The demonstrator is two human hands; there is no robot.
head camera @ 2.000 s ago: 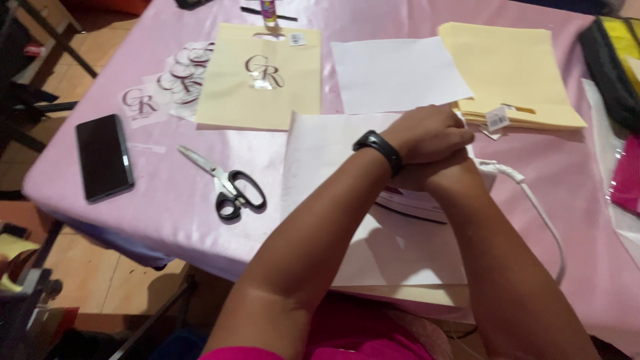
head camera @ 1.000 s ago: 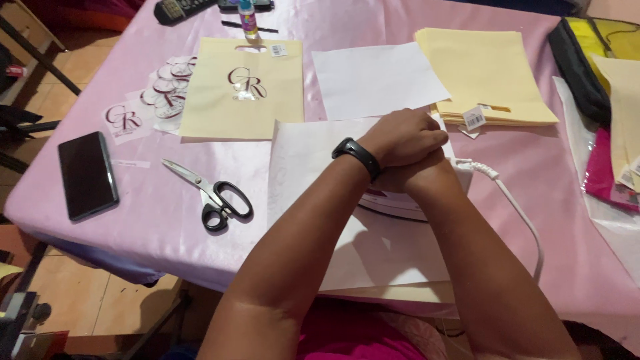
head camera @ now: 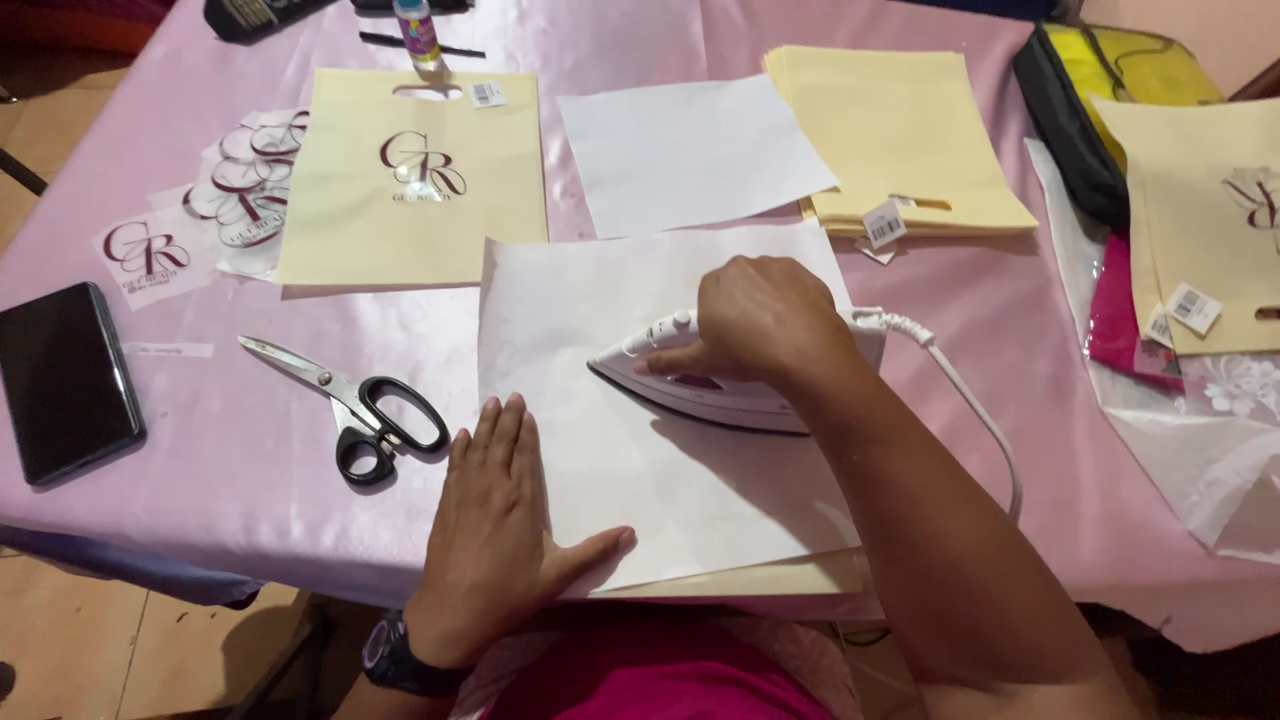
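Note:
My right hand [head camera: 765, 320] grips the handle of a white clothes iron [head camera: 720, 395], its tip pointing left, over a sheet of white paper [head camera: 620, 480]. Whether its soleplate touches the paper cannot be told. A cream bag [head camera: 770, 580] shows from under the paper at the table's front edge. My left hand [head camera: 500, 510] lies palm down on the paper's left edge, fingers straight and holding nothing. Left of it lie scissors [head camera: 350, 410] with black handles. Behind the paper are a cream bag with a printed logo [head camera: 400, 240] and another white sheet [head camera: 690, 155].
A stack of cream bags [head camera: 890, 110] lies at the back right, and printed bags [head camera: 1190, 230] are at the far right by a yellow and black case [head camera: 1070, 120]. Logo transfers [head camera: 150, 250] and a phone [head camera: 70, 385] lie left. The iron's cord [head camera: 980, 410] curves right.
My hands, earlier together on top of the iron, are apart. The left hand has moved to the paper's left edge, while the right hand remains on the iron.

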